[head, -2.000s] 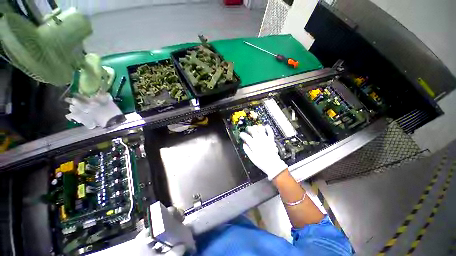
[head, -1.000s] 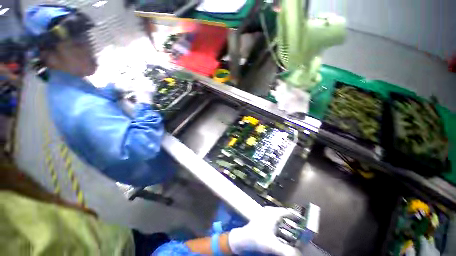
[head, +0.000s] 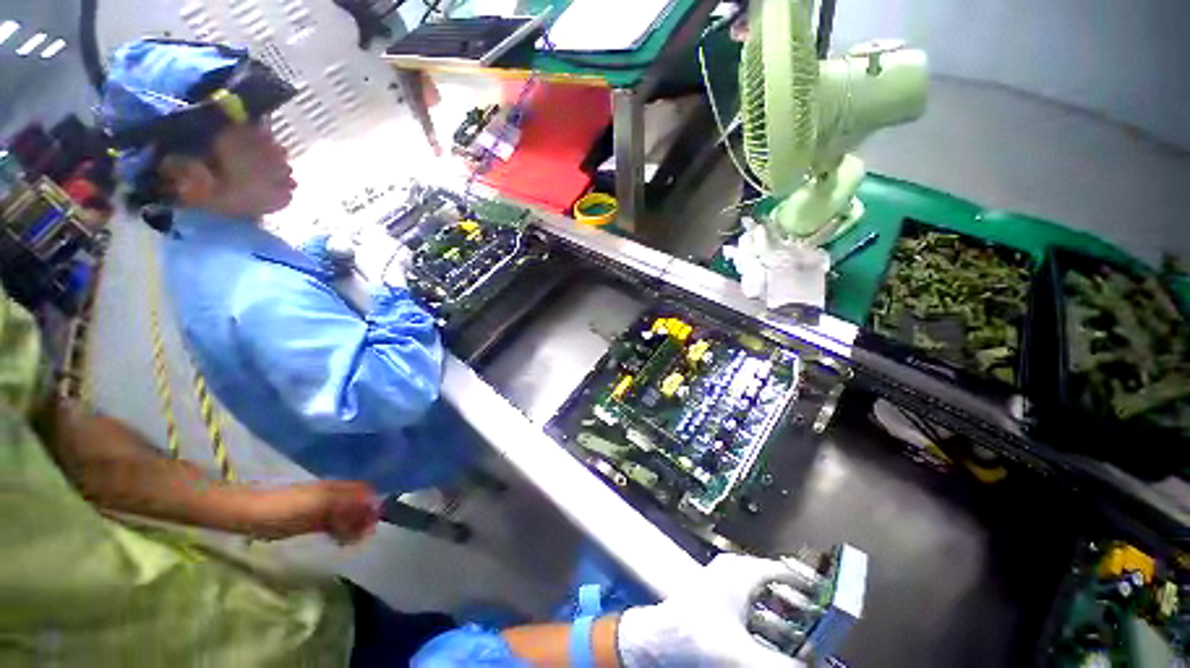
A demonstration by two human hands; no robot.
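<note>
My left hand (head: pixel 711 620), in a white glove with a light blue wrist band, is low in the picture. Its fingers are bent around a grey block with a pale flat face (head: pixel 846 600) by the near conveyor rail. Whether the block is fixed there I cannot tell. A green circuit board (head: pixel 698 398) with yellow blocks and a bent white line lies in a dark carrier beyond my left hand. Part of another board (head: pixel 1083 607) shows at the lower right edge. A pale shape on it may be my right glove, cut off and unclear.
A person in blue (head: pixel 294 313) works at another board (head: pixel 463 255) up the line. Another person's bare forearm (head: pixel 209 496) reaches in from the left. A pale green fan (head: pixel 796 118) and bins of olive pieces (head: pixel 953 300) stand beyond the far rail (head: pixel 731 298).
The view has swung left to the people and steadied. Since one second ago, the bare forearm at the left has come into view. My left hand stays at the grey block.
</note>
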